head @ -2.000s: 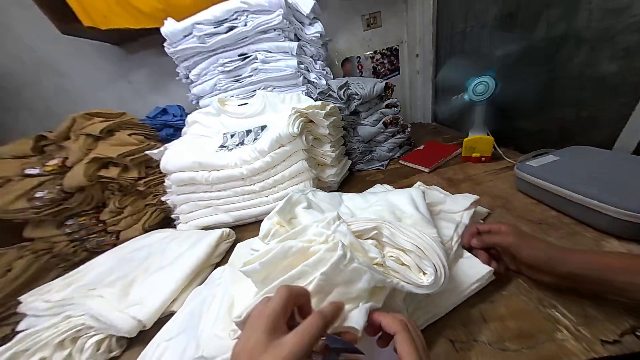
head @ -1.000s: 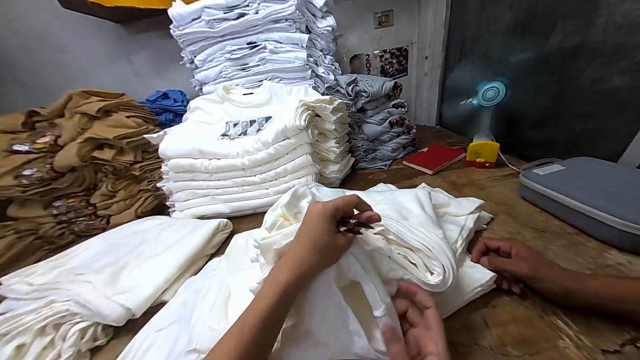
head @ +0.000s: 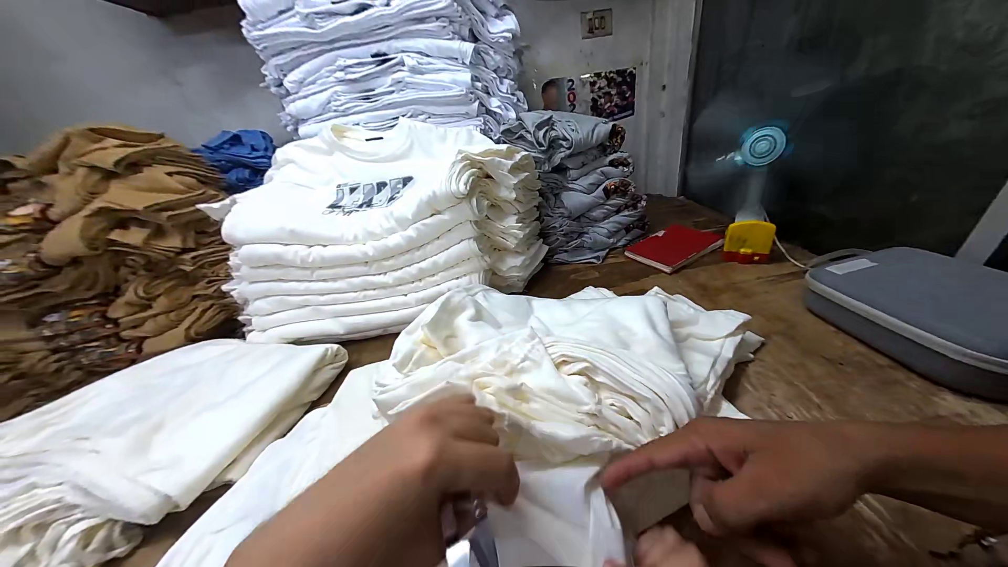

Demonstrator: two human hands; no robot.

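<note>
A heap of white cloth garments (head: 551,354) lies on the wooden table in front of me. My left hand (head: 441,465) is bent over the near edge of the cloth, closed on a small metal cutting tool (head: 471,547) whose blade shows at the bottom edge. My right hand (head: 661,550) is mostly cut off at the bottom; its fingers are at the edge of a white cloth piece (head: 551,504), and their grip is not clear. Another person's hand (head: 748,465) comes from the right with its index finger on or just above that cloth.
Folded white printed shirts (head: 354,236) stand behind the heap, with white piles (head: 386,71), grey garments (head: 583,189) and brown garments (head: 118,236) around. On the right are a red notebook (head: 674,247), a running small fan (head: 762,150) and a grey case (head: 913,307).
The other person's hand has moved left from the table beside the heap to the cloth, finger extended. My left hand has come down from above the heap to the cloth's near edge.
</note>
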